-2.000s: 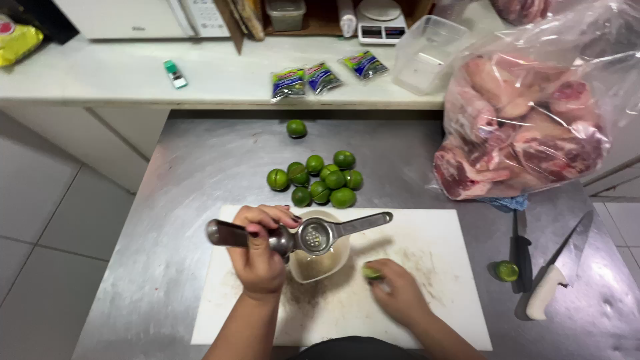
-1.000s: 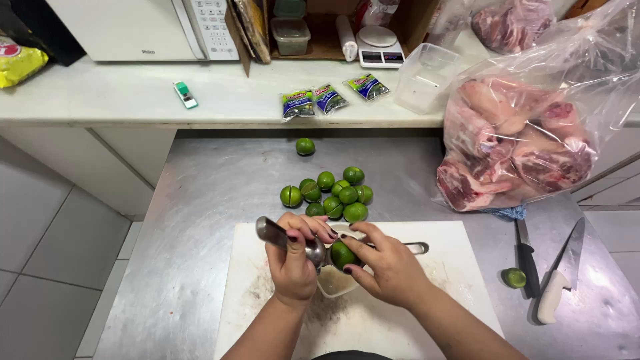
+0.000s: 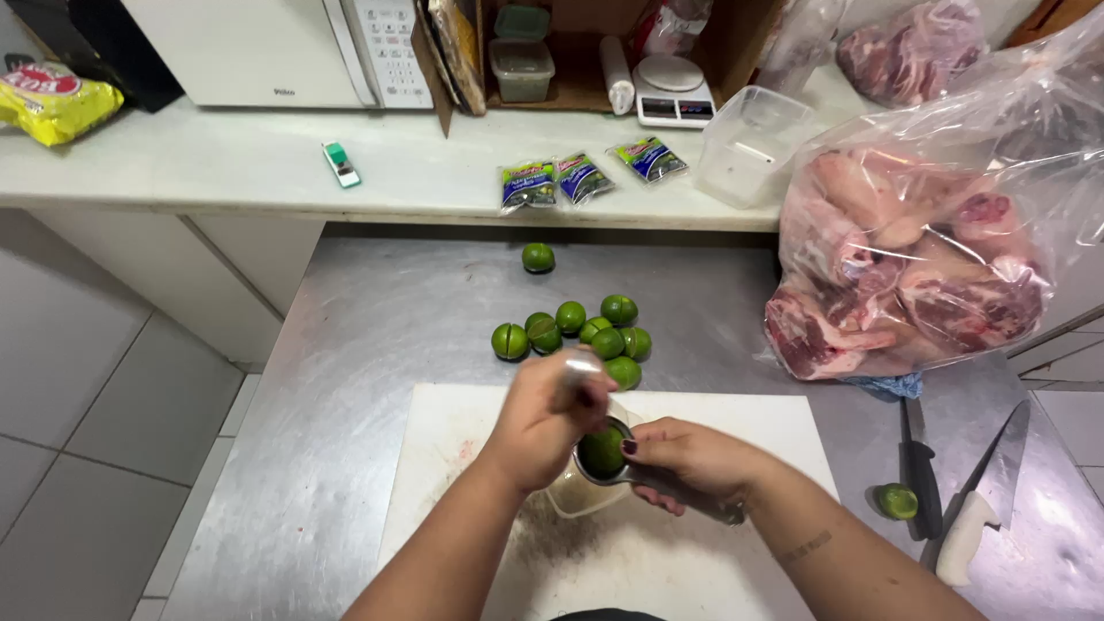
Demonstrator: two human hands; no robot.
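Observation:
A metal citrus squeezer (image 3: 617,473) is held over a clear plastic container (image 3: 573,507) on a white cutting board (image 3: 690,561). A green lime piece (image 3: 601,450) sits in its cup. My left hand (image 3: 543,418) grips the raised upper handle, blurred at its end. Around the lower handle, beside the cup, my right hand (image 3: 681,466) is closed, with its thumb at the lime. Several green limes (image 3: 570,317), some with cuts in them, lie just behind the board.
Right of the board are a lime piece (image 3: 897,500), a black-handled knife (image 3: 923,483) and a white-handled knife (image 3: 966,535). A plastic bag of raw meat (image 3: 914,267) stands behind them. Seasoning packets (image 3: 528,185), a clear tub (image 3: 749,147) and a kitchen scale (image 3: 673,90) are on the counter.
Two seconds ago my right hand held a lime piece apart from the squeezer; now the lime is in the cup. My right hand has moved onto the lower handle, and my left holds the upper one.

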